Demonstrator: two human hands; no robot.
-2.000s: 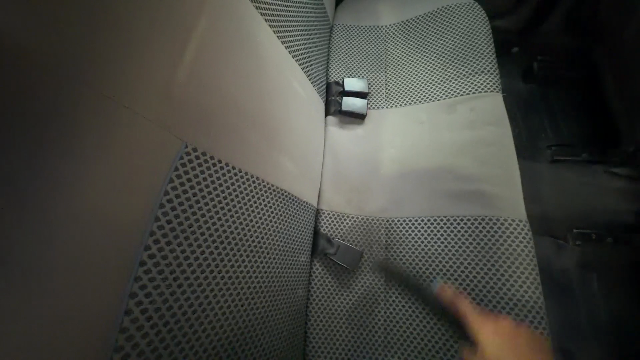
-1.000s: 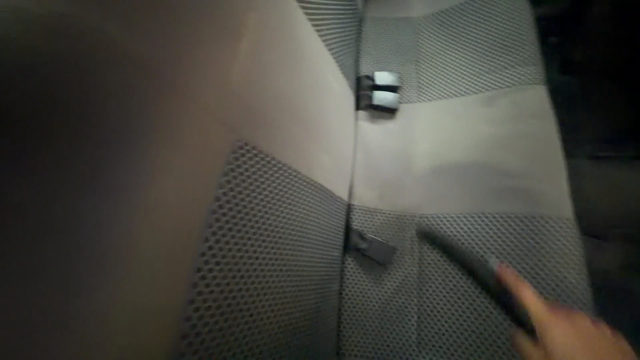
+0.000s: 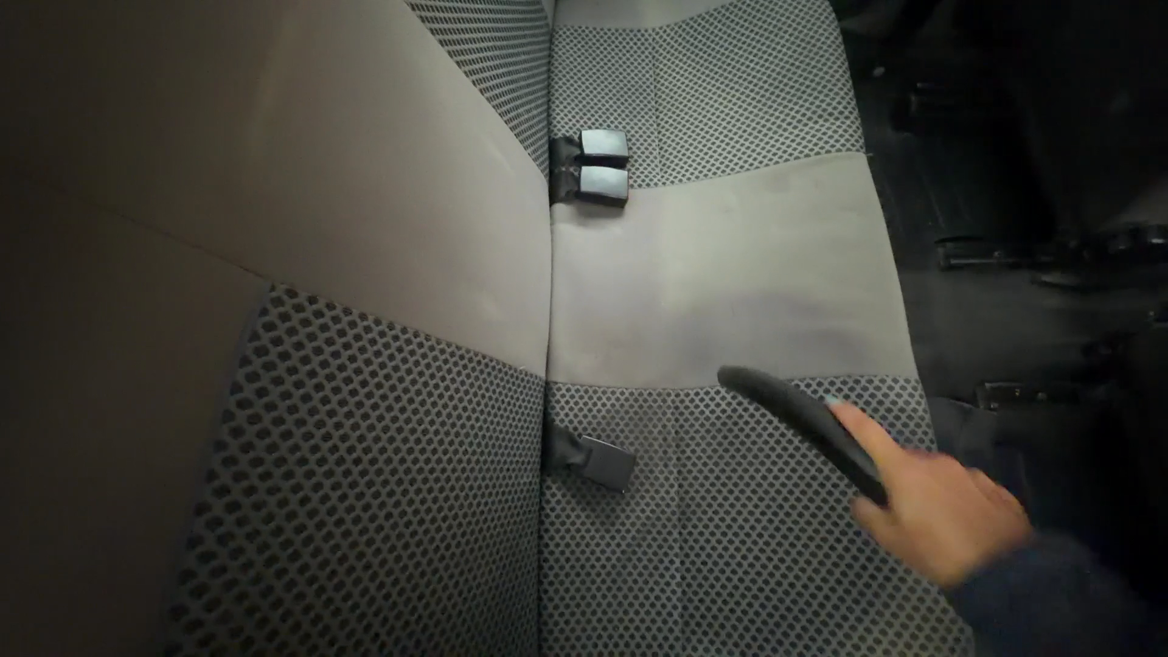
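Note:
At the lower right, my right hand, in a dark sleeve, grips a curved black tool, perhaps a brush or a vacuum nozzle; its kind cannot be told. The tool's far end lies over the seam between the plain grey band and the patterned fabric of a car's rear seat cushion. Left of the tool, a single black seat belt buckle rests on the patterned fabric. Two more seat belt buckles lie side by side farther up, by the backrest. My left hand is out of view.
The seat backrest, grey with patterned panels, rises on the left and meets the cushion along a crease. Beyond the cushion's right edge, the dark car floor has metal seat rails and brackets.
The tool's tip has moved up the cushion, from beside the single buckle to the seam of the plain band. My right hand has kept its grip.

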